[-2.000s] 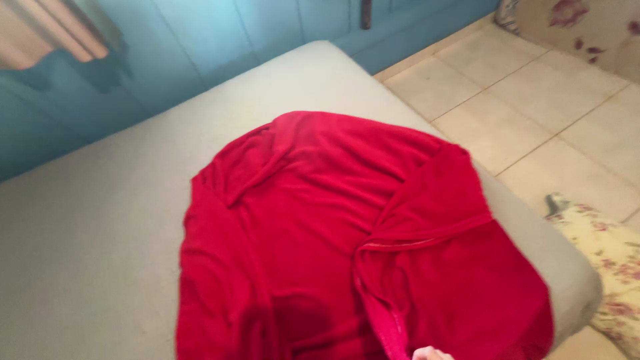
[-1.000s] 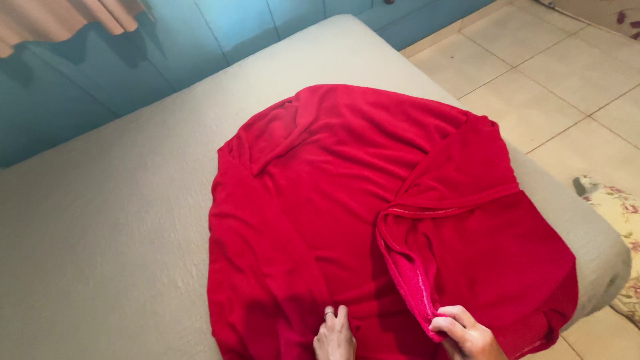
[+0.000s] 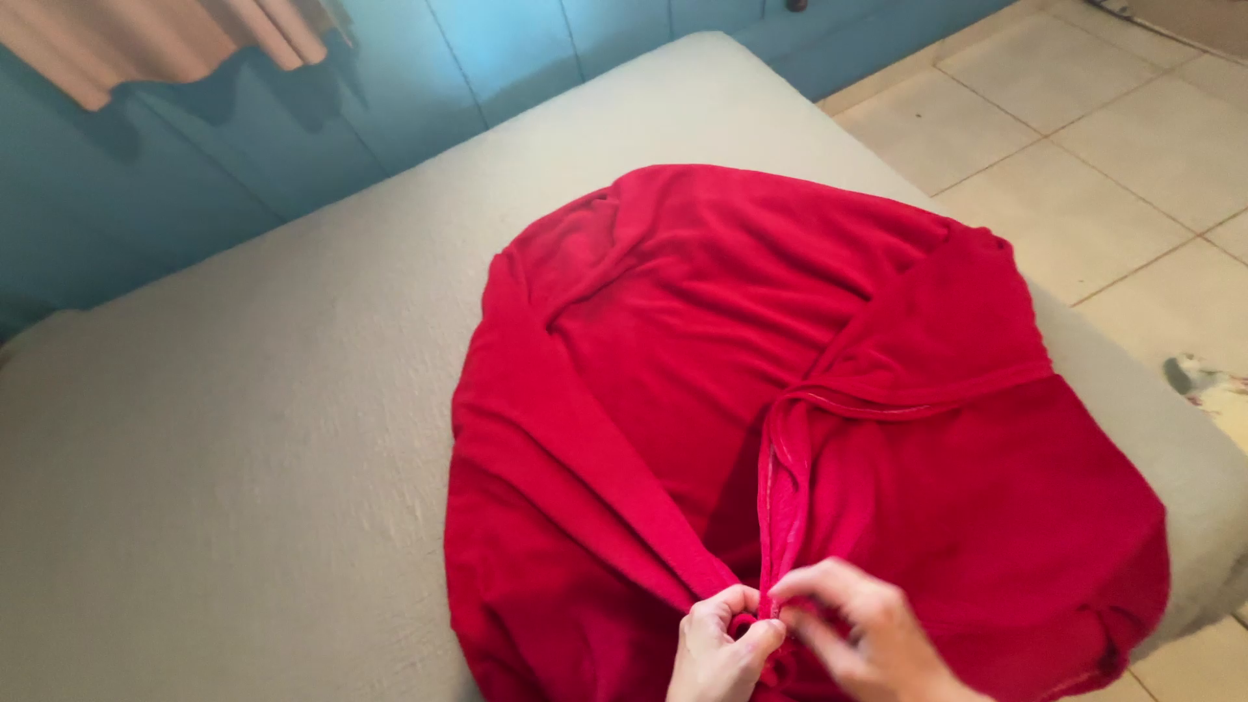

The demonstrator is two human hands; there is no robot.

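A large red fleece cloth (image 3: 702, 292), rumpled and with stitched edge seams, lies spread over a mattress (image 3: 244, 458) in a pale fitted sheet. At the bottom of the view my left hand (image 3: 721, 639) pinches the red fabric between thumb and fingers, where two edges meet. Just to its right, my right hand (image 3: 858, 624) is blurred, its fingertips at the seamed edge that runs down from the fold; whether they grip it is not plain. The cloth's near part runs out of view behind both hands.
Blue panelled wall (image 3: 409, 88) borders the mattress's far side, with a pink curtain (image 3: 166, 39) hanging at upper left. Beige floor tiles (image 3: 1072, 166) show at the right. A floral fabric (image 3: 1224, 400) lies partly in view at the right edge.
My left hand, on the cloth apart from the right a second ago, is now beside it at the seamed edge. The left diagonal fold of fabric has been drawn toward the right edge.
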